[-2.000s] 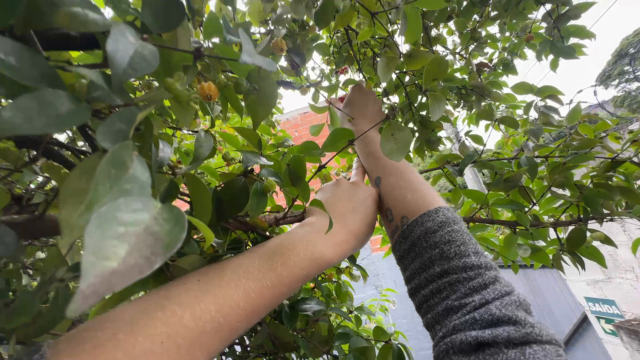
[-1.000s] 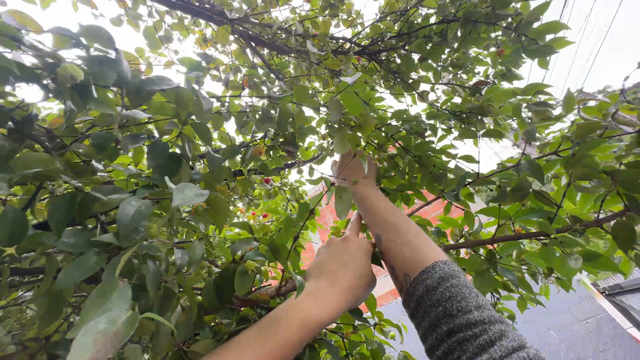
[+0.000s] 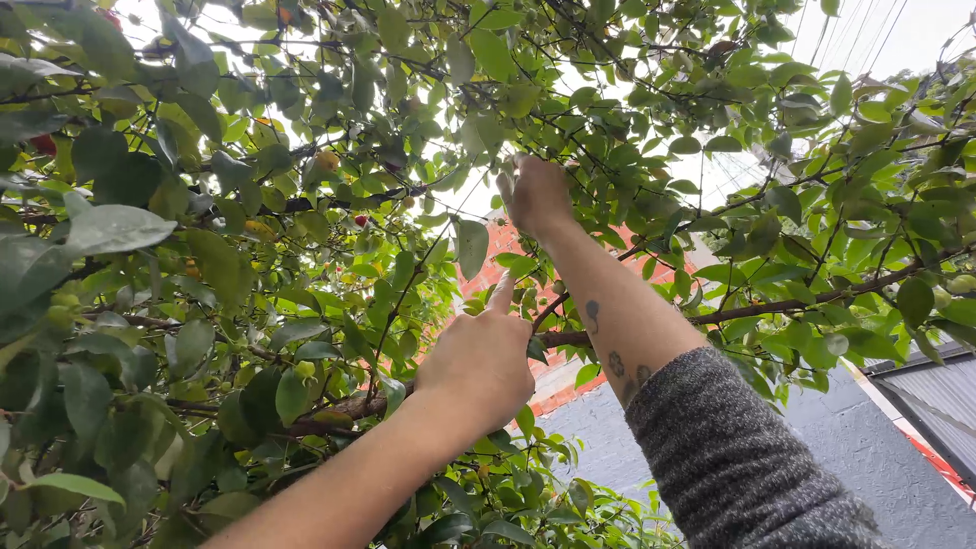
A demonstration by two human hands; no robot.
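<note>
My right hand (image 3: 540,194), below a grey knit sleeve and tattooed forearm, reaches up among leaves and thin twigs at the upper centre. Its fingers are bent and partly hidden, so I cannot tell what they hold. Lower and to the left, my left hand (image 3: 480,358) has its index finger pointing up beside a green leaf (image 3: 517,264), the other fingers curled. A large leaf (image 3: 472,248) hangs just above and left of that fingertip. One small red fruit (image 3: 361,220) shows among the leaves on the left, and small green fruits (image 3: 305,369) hang lower.
A thick branch (image 3: 762,309) crosses behind my forearms. A big pale leaf (image 3: 118,230) is close at the left. Beyond the tree stand a red brick wall (image 3: 503,242), a grey-blue painted wall (image 3: 854,435) and a corrugated metal panel (image 3: 942,393). Overhead wires run at the upper right.
The view has shifted between frames. Both hands stay raised among the leaves, and my right hand now shows apart from my left, higher up.
</note>
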